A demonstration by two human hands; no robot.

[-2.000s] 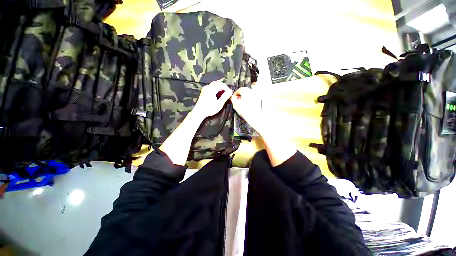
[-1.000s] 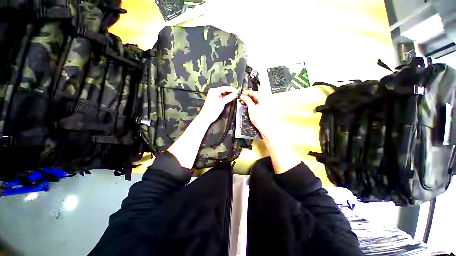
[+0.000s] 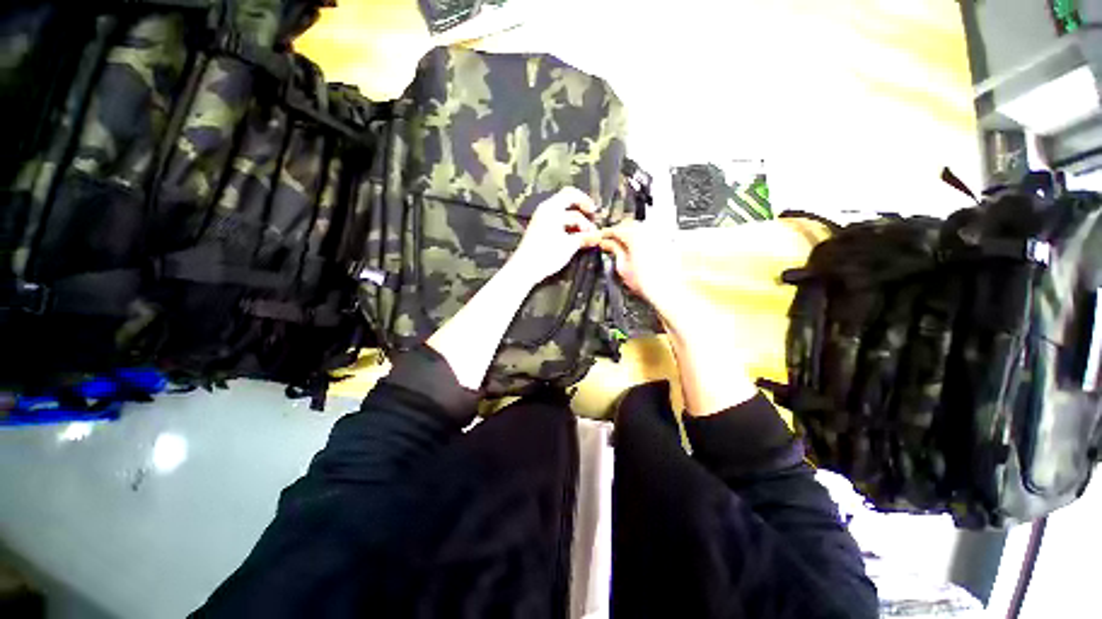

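A camouflage backpack point(image 3: 483, 157) lies flat on the table in front of me. My left hand point(image 3: 558, 237) rests over its right part, thumb and fingertips pinched at the pocket edge. My right hand point(image 3: 630, 256) meets it there from the right, fingertips pinched and almost touching the left ones. The very thin string between the fingertips is barely visible. A dark hang tag point(image 3: 636, 314) hangs just below, beside the bag's right edge, partly hidden by my right hand and wrist.
More camouflage backpacks point(image 3: 199, 194) stand close on the left. Another backpack point(image 3: 900, 351) stands on the right. A black-and-green printed card point(image 3: 720, 195) lies on the table point(image 3: 737, 284) beyond my right hand; more cards point(image 3: 457, 12) lie at the top. A blue object point(image 3: 91, 397) is at lower left.
The view has shifted, so the bags sit farther right in it. Both hands stay at the pocket edge with fingertips together. The hang tag has turned and shows less of its face.
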